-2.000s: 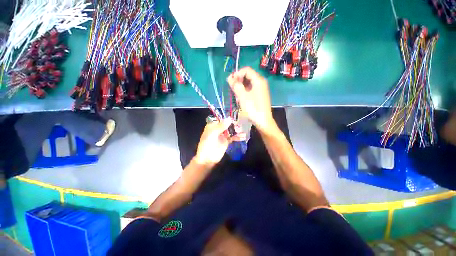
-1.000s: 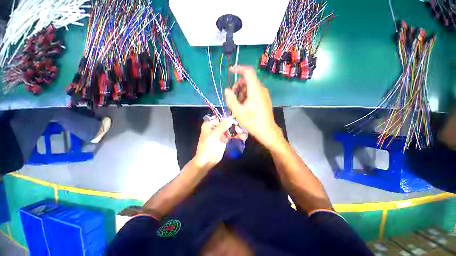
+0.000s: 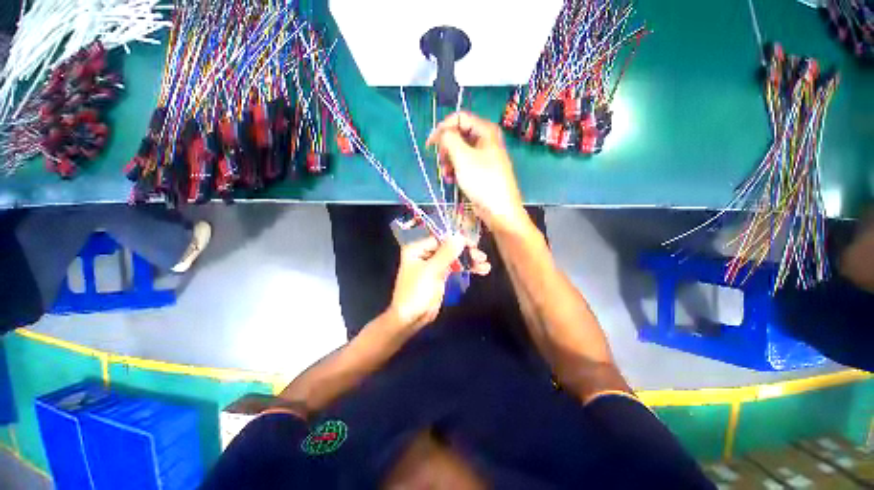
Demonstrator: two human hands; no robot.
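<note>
My left hand [image 3: 428,278] is over my lap, closed on a small dark connector housing [image 3: 466,258], mostly hidden by the fingers. Several thin lead wires [image 3: 414,149] fan up from it toward the bench. My right hand [image 3: 479,165] is above it at the bench edge, fingertips pinched near the upright wires, seemingly on one wire; the grip is too blurred to be sure. A small blue piece [image 3: 457,290] shows just below my left hand.
A white box [image 3: 383,43] with a black round base and stem [image 3: 446,46] stands ahead. A large harness pile [image 3: 225,144] lies left of it, a smaller pile [image 3: 565,115] right. White sleeved harnesses [image 3: 72,105] lie far left, another bundle [image 3: 795,163] far right. Blue stools [image 3: 704,306] stand below.
My left hand has moved slightly right. My right hand's fingers, spread a second ago, are now drawn together near the wires, and the wires fan differently.
</note>
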